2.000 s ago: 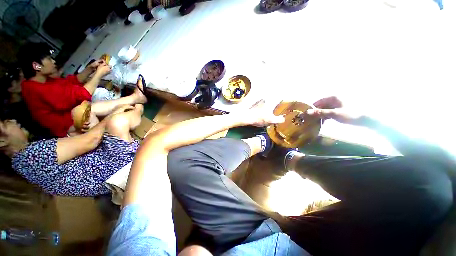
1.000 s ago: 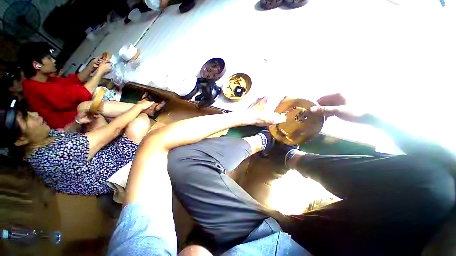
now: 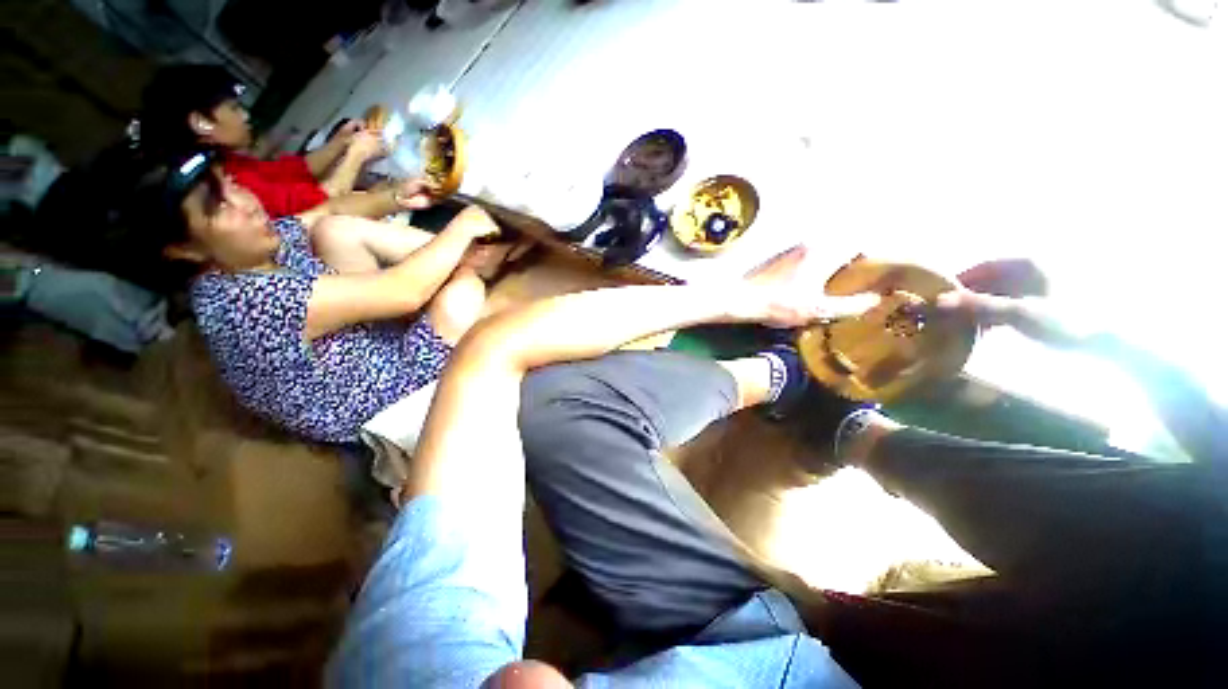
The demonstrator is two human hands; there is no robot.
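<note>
An amber round bowl-like piece [image 3: 875, 353] is held tilted above my lap by the table's edge, with small dark marks near its centre. My left hand [image 3: 795, 299] holds it at its left side, thumb lying over its face. My right hand [image 3: 1003, 299] is at its right rim, with fingers reaching toward the dark marks; glare washes out part of this hand. Whether the fingers hold a small part cannot be told. A yellow bowl [image 3: 694, 220] with bits and a black-and-blue piece stands on the table, beside a dark bowl [image 3: 652, 163].
The white table [image 3: 808, 81] glares strongly. A black lump [image 3: 628, 226] lies at its edge by the bowls. A person in a patterned top [image 3: 323, 330] sits at left holding an amber piece; a person in red [image 3: 276, 182] sits beyond. A clear bottle [image 3: 148, 545] lies at lower left.
The view has shifted, so things appear further right and the bowls slightly higher. The neighbour in the patterned top has leaned toward the table and moved an amber piece there. My hands keep their hold.
</note>
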